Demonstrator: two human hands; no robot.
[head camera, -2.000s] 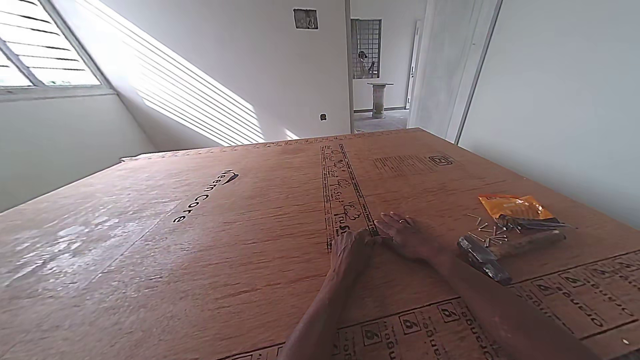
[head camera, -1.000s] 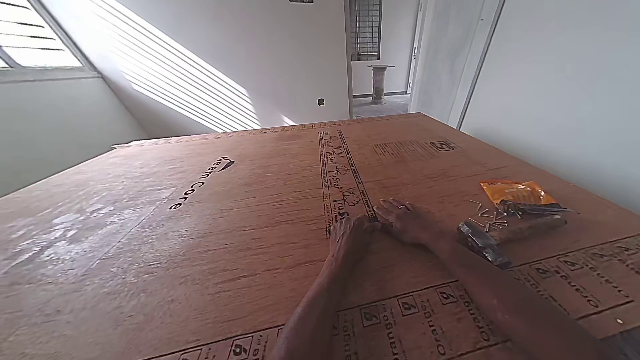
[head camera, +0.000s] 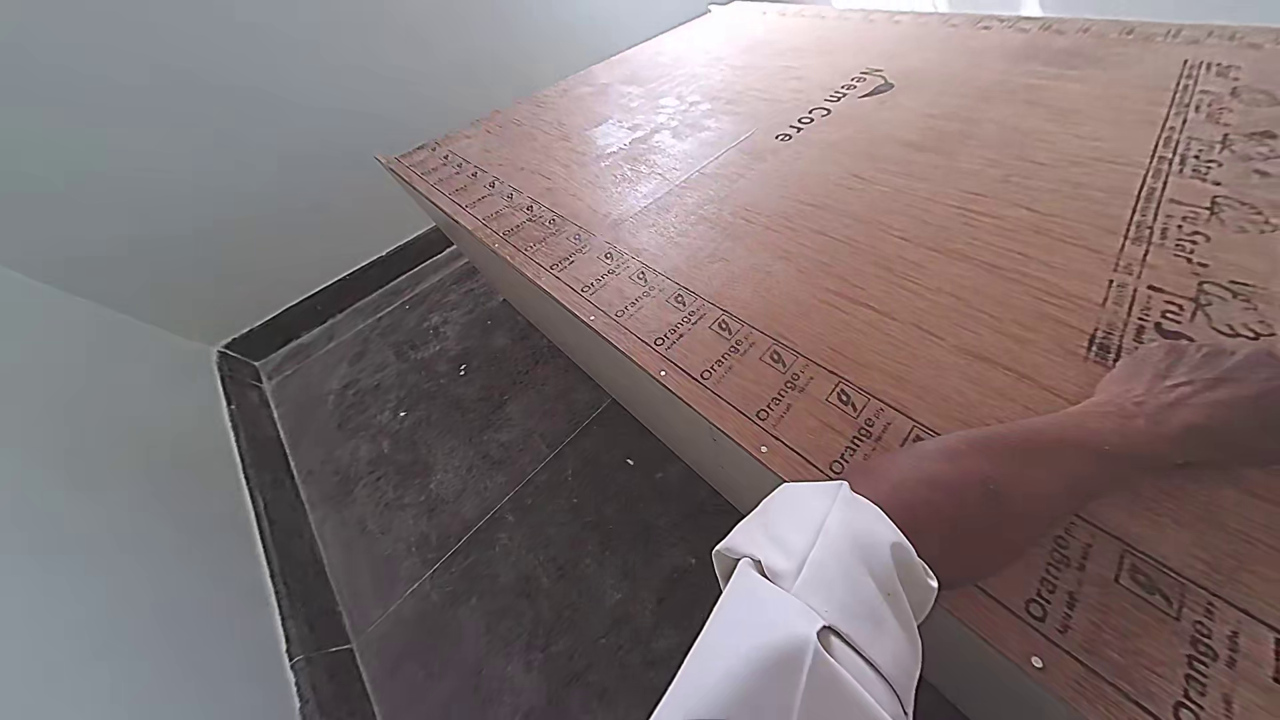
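Observation:
My left hand (head camera: 1190, 400) lies on the printed face of a large plywood sheet (head camera: 950, 230), at the right edge of the view. Its fingers run out of the frame, so whether it holds anything is hidden. The forearm crosses the sheet's near edge, with a folded white sleeve (head camera: 830, 590) below it. Several nail heads (head camera: 764, 449) show in a row along that edge. My right hand is out of view.
The sheet stands above a dark tiled floor (head camera: 500, 500), with a pale side panel (head camera: 640, 400) under its edge. Dark skirting (head camera: 300, 560) runs along the pale walls (head camera: 120, 400) at the left.
The view has swung far to the left and down. My right hand, the hammer, the loose nails and the orange packet have left the view. My left hand is still on the sheet.

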